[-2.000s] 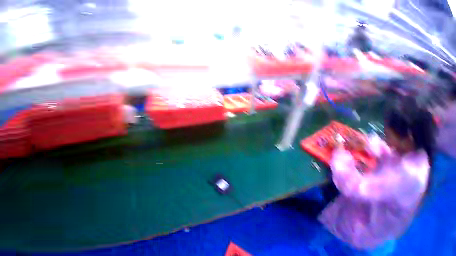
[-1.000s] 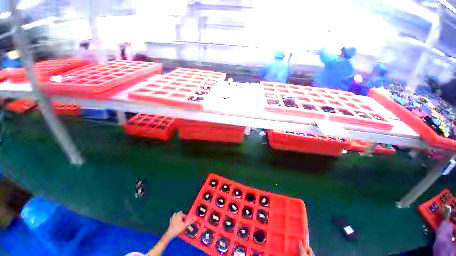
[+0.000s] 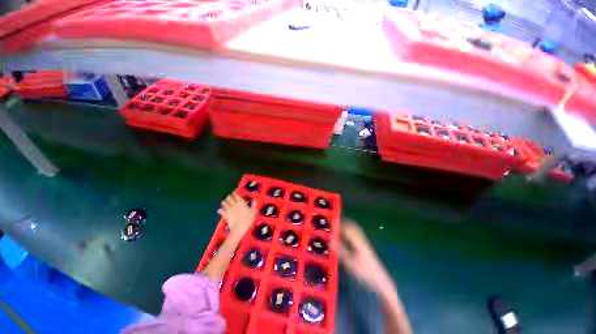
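A red tray (image 3: 332,225) with a grid of pockets lies on the green bench in front of me, its long side pointing away. Round black discs (image 3: 285,265), many with small pale labels, sit in its pockets. My left hand (image 3: 238,212) lies over the tray's left rim near the far corner, fingers curled at the rim and covering part of the left column. My right hand (image 3: 356,251) is blurred, close beside the tray's right rim. Whether it touches the tray is unclear.
Two black discs (image 3: 132,224) lie on the green bench (image 3: 176,196) at left. A black box with a white label (image 3: 504,318) lies at lower right. Stacked red trays (image 3: 274,121) stand behind, under a raised shelf (image 3: 281,72) bearing more trays.
The view has swung down and closer. The tray has turned, its long side now pointing away. My left hand has moved from its near left corner towards the far end of the left rim.
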